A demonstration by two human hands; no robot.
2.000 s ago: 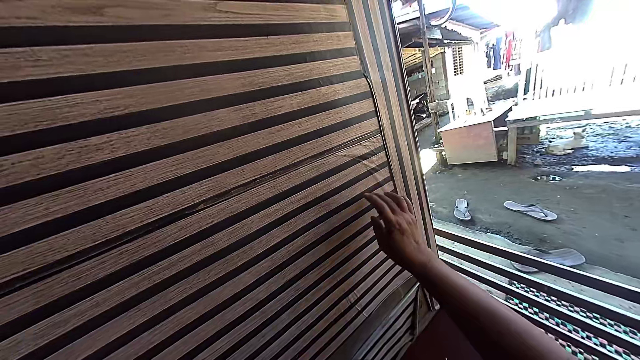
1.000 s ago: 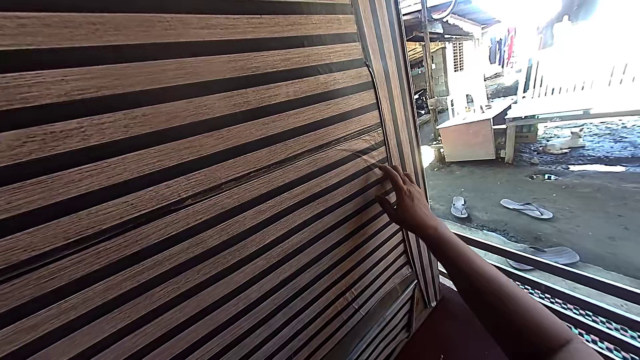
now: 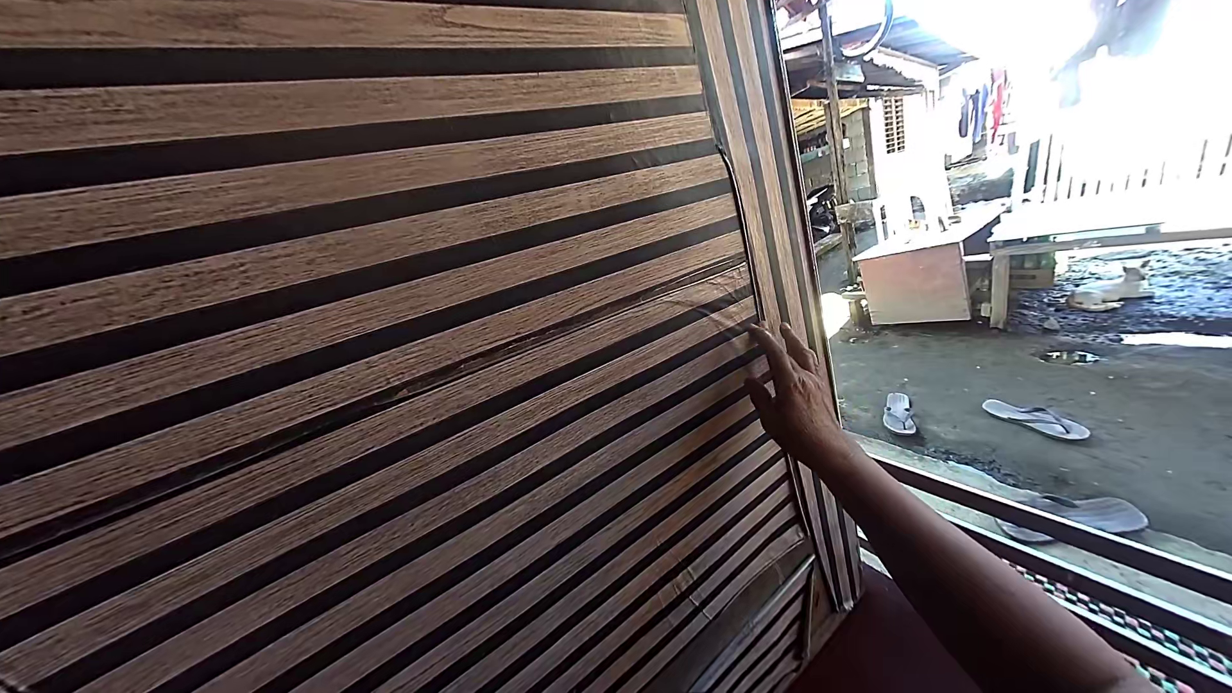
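A large panel covered in wood-grain sheet with dark stripes (image 3: pixel 385 318) fills the left and middle of the head view. A seam or crease crosses it on a slant. Along its right side runs an upright strip of similar striped covering (image 3: pixel 770 192). My right hand (image 3: pixel 797 395) rests at the panel's right edge, fingers spread and fingertips against the surface beside that strip; it holds nothing. The covering looks wrinkled near the fingertips. Lower down, a curved piece (image 3: pixel 751 616) shows at the panel's bottom right. My left hand is out of view.
Dark horizontal bars (image 3: pixel 1059 529) stand right of my forearm, with a checkered woven surface behind them. Outside, several grey flip-flops (image 3: pixel 1037 420) lie on dirt ground. Farther off are a wooden box-like counter (image 3: pixel 914 284), a bench, a lying animal (image 3: pixel 1112 289) and a roofed house.
My right hand has shifted slightly up along the panel's right edge since the earliest frame. Its fingers now look more spread.
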